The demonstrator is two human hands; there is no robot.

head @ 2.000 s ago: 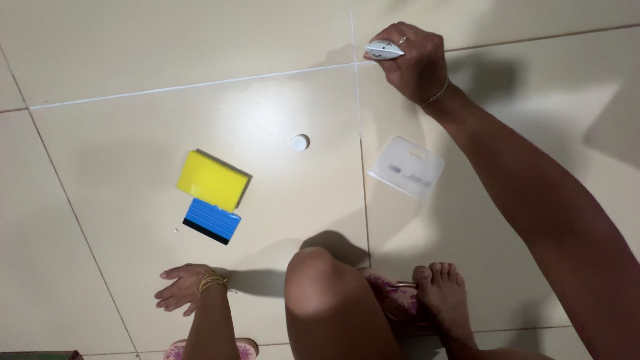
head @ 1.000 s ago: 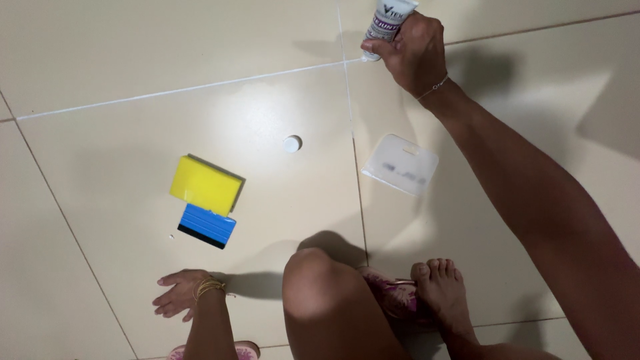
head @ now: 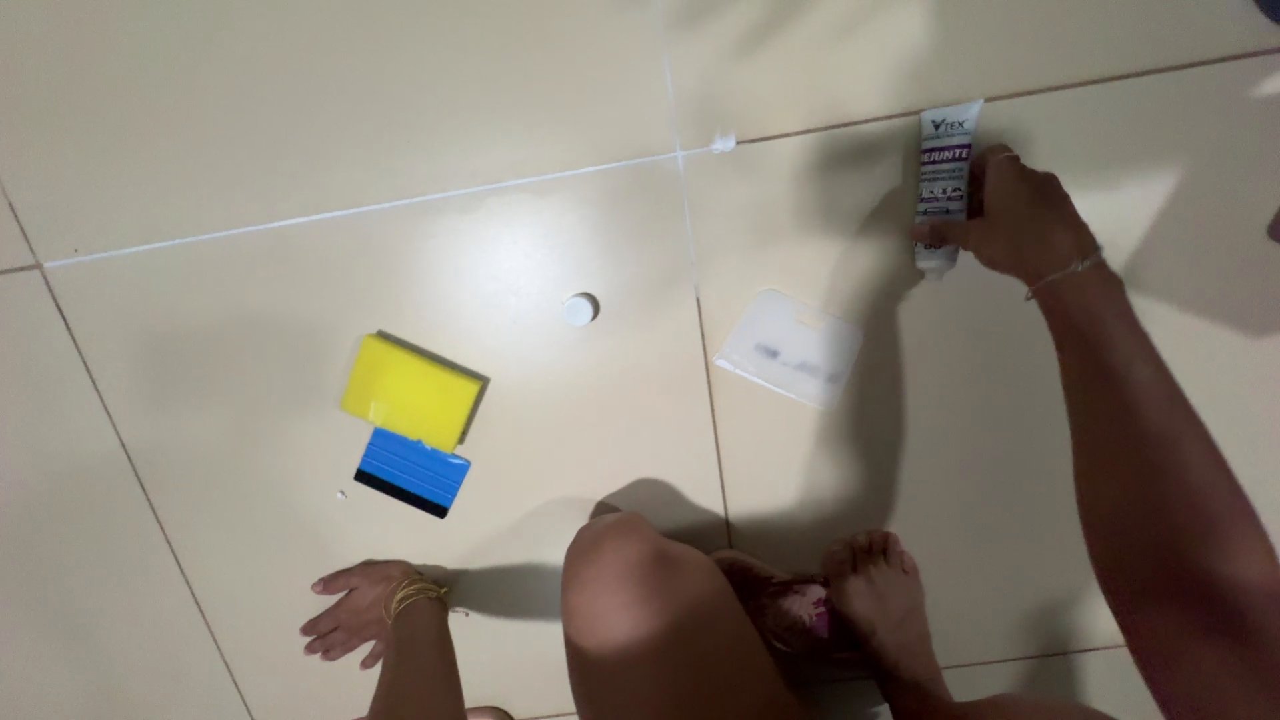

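Note:
My right hand (head: 1020, 215) holds a white squeeze tube of Vtex grout (head: 942, 185), its nozzle pointing toward me, over the tiles at the upper right. A dab of white grout (head: 723, 143) lies on the seam beside the tile crossing, left of the tube. White grout fills the long joint (head: 360, 210) to the left of that crossing. My left hand (head: 355, 610) is at the lower left with fingers spread, holding nothing. Above it lie a blue squeegee with a black edge (head: 412, 470) and a yellow sponge (head: 415, 390), touching each other. A small white cap (head: 579, 309) sits near the middle.
A translucent plastic scraper (head: 790, 345) bearing blurred marks lies right of the cap. My knee (head: 630, 590) and bare foot (head: 880, 590) are at the bottom. Dark unfilled joints (head: 1120, 78) run between the beige floor tiles. A tiny white crumb (head: 342, 494) lies left of the squeegee.
My right hand has moved right and toward me with the tube, away from the seam. The white dab beside the crossing is now uncovered. My left hand has stayed about where it was.

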